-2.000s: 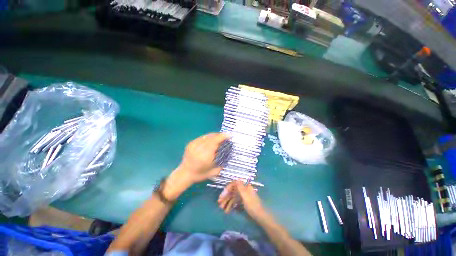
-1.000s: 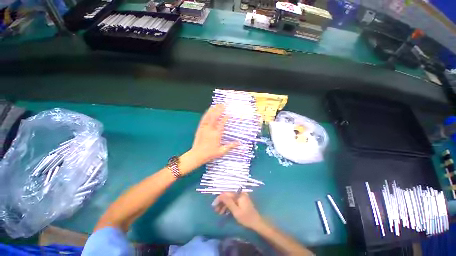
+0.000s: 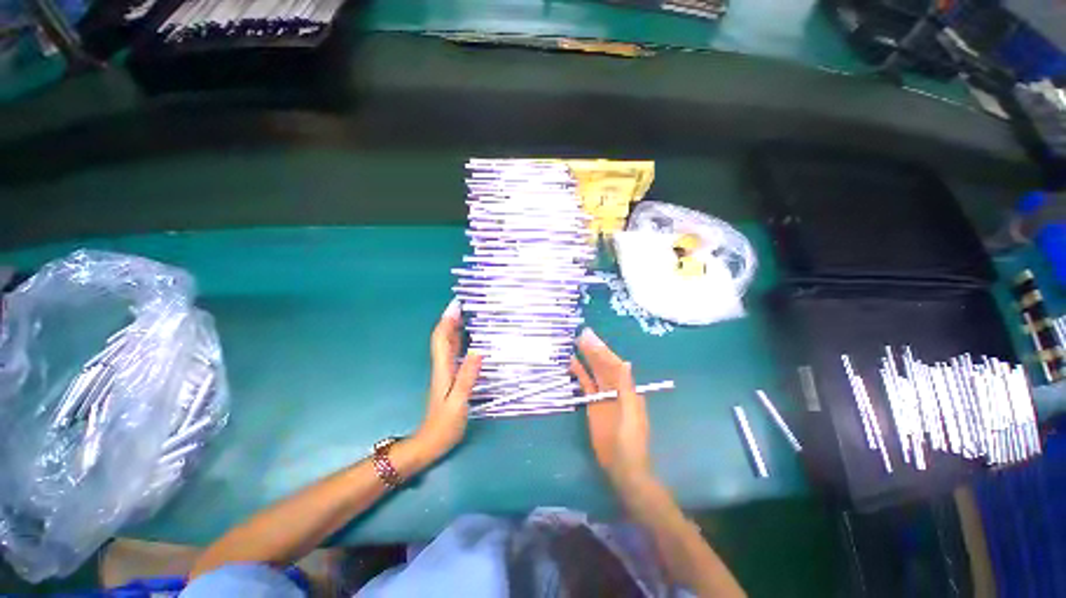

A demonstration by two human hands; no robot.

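Note:
A long row of thin silvery metal tubes point(image 3: 526, 280) lies side by side on the green bench top, with uneven ends and a few slanted tubes at its near end. My left hand point(image 3: 448, 386) is at the left ends of the near tubes, thumb and fingers apart. My right hand point(image 3: 620, 421) is at their right ends, fingers spread. One tube point(image 3: 655, 387) crosses my right hand and sticks out to the right; whether my fingers grip it cannot be told.
A clear bag of tubes point(image 3: 111, 397) lies left. A yellow sheet point(image 3: 608, 193), a small whitish bag point(image 3: 684, 271) and tiny clear pieces point(image 3: 631, 306) are beside the row. Two tubes point(image 3: 750, 442) lie apart. A black tray point(image 3: 871, 456) holds tubes at right.
My left hand has come down off the top of the row to its left side. My right hand has moved from the near end to the row's right side. The view has shifted.

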